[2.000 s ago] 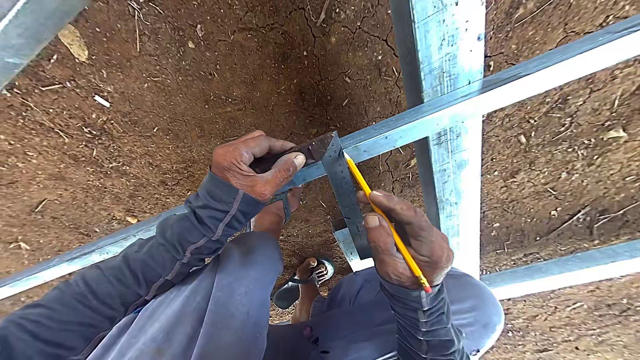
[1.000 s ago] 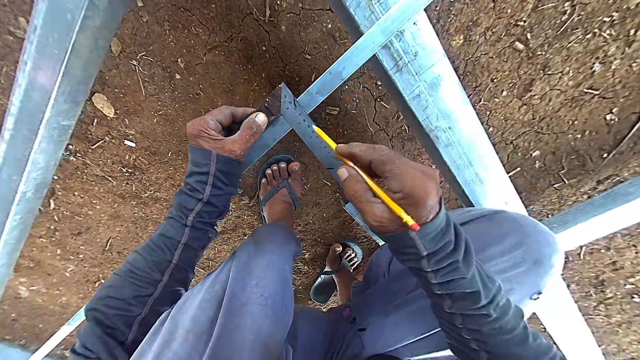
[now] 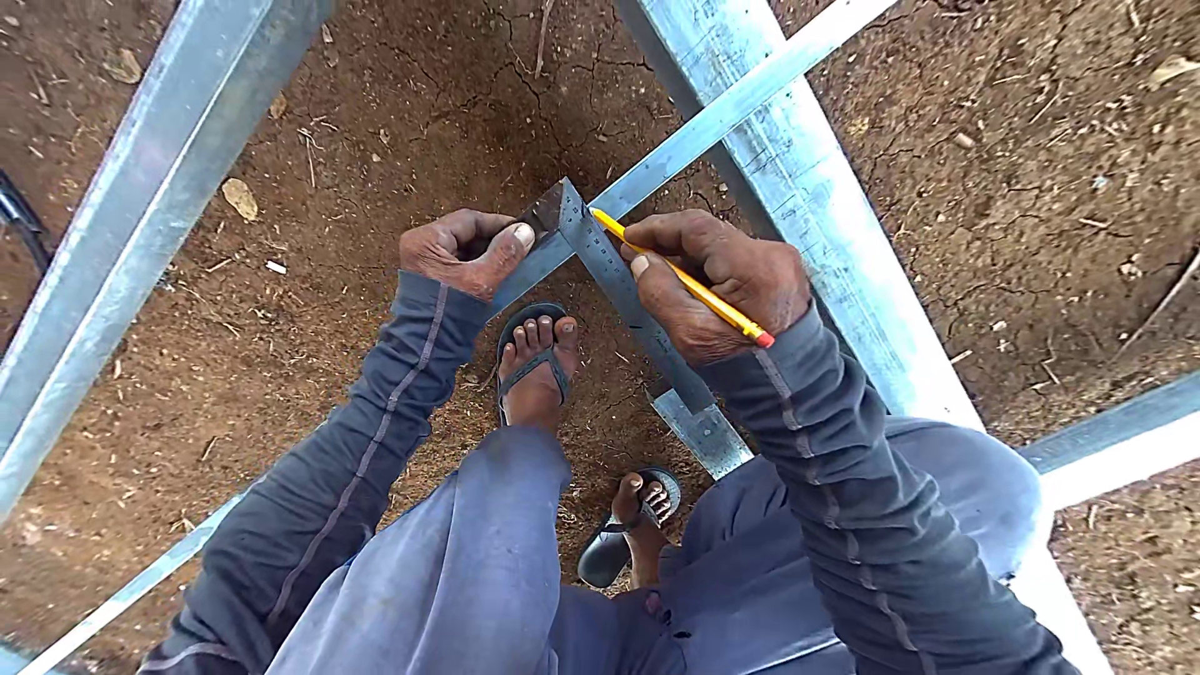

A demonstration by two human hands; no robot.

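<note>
My left hand (image 3: 469, 251) grips the short dark stock of a metal try square (image 3: 614, 272) and holds it against a narrow galvanized steel bar (image 3: 698, 141). The square's marked blade lies across the bar and slants down to the right. In my right hand (image 3: 727, 277) is a yellow pencil (image 3: 694, 286) with a red eraser, its tip at the blade's edge on the bar. Below the far end of the blade, a short metal piece (image 3: 703, 431) shows, partly hidden by my right sleeve.
A wide steel beam (image 3: 825, 178) passes beneath the narrow bar at the right. Another steel beam (image 3: 150, 206) slants along the left, and a further bar (image 3: 1116, 441) lies at the right edge. My sandaled feet (image 3: 539, 370) stand on cracked brown soil between them.
The view has turned markedly since the first frame. My left hand still holds the square on the bar, and the pencil tip remains beside the blade.
</note>
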